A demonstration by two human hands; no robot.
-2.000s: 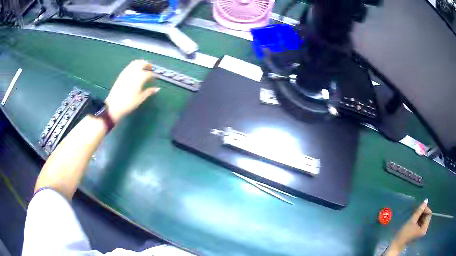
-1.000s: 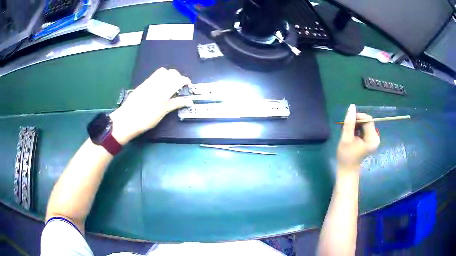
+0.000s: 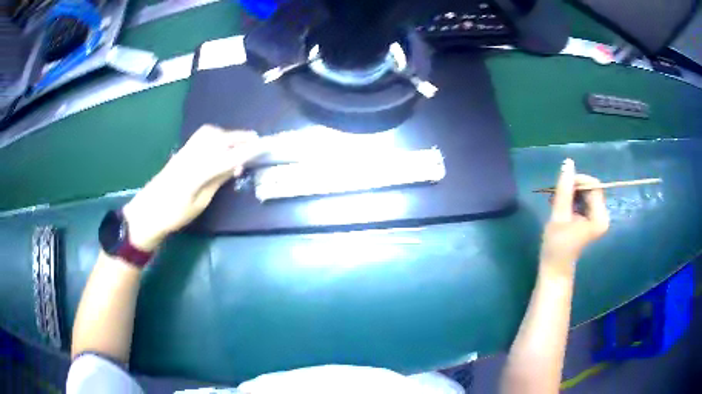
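Observation:
My left hand (image 3: pixel 196 178) is over the left part of the black pad (image 3: pixel 481 123), its fingers closed on the left end of a strip fixture (image 3: pixel 289 148). The strip reaches right under the lamp, washed out by glare. A bright white bar (image 3: pixel 350 176) lies on the pad just in front of it. My right hand (image 3: pixel 573 212) is right of the pad and grips a thin pale stick (image 3: pixel 631 184), its darker tip pointing left.
The microscope (image 3: pixel 356 88) with its ring light stands over the pad. Slotted fixtures (image 3: pixel 46 285) lie far left, and a short dark grey strip (image 3: pixel 618 105) far right. A keyboard (image 3: pixel 469 23) is behind. A blue stool (image 3: pixel 650 319) is below the bench's right edge.
My left hand has come from the strip at the back left onto the pad, bringing the strip under the lamp. My right hand has moved up from the lower right with the stick. The view has shifted.

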